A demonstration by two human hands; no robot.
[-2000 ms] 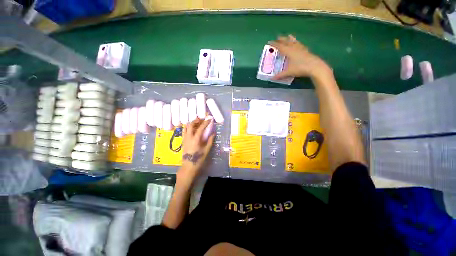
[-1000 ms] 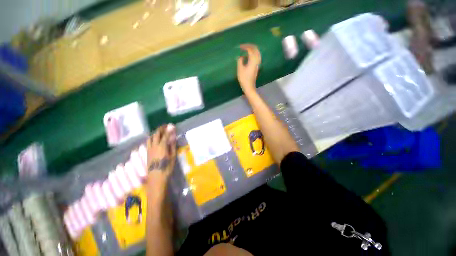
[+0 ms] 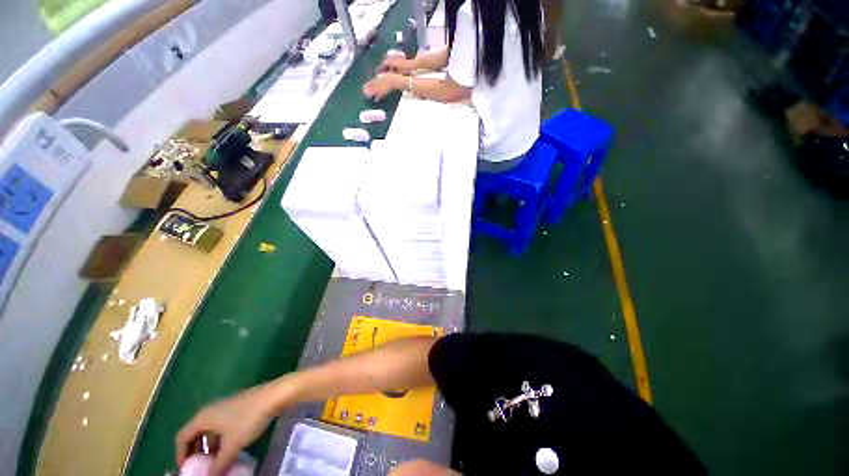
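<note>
My right hand [image 3: 231, 425] reaches over the green belt at the lower left. Its curled fingers are at a pink unit [image 3: 197, 465] cut off by the bottom edge; a small pale and dark piece shows between the fingers. A pale tray edge shows beside the unit. An inner tray [image 3: 321, 453] with long compartments lies on the printed carton sheet [image 3: 386, 299], also cut off below. My left hand is out of the picture.
Tall white tray stacks [image 3: 372, 209] stand beyond the sheet. Two pink units lie on the conveyor belt [image 3: 256, 321] past them. A seated person [image 3: 498, 84] works further up, near blue stools [image 3: 517, 186]. A wooden shelf [image 3: 116, 409] with a black-green tool [image 3: 233, 160] runs along the left.
The view has swung right along the line. My left hand and the row of pale units have left the picture. My right hand is now at a pink unit instead of empty over the belt.
</note>
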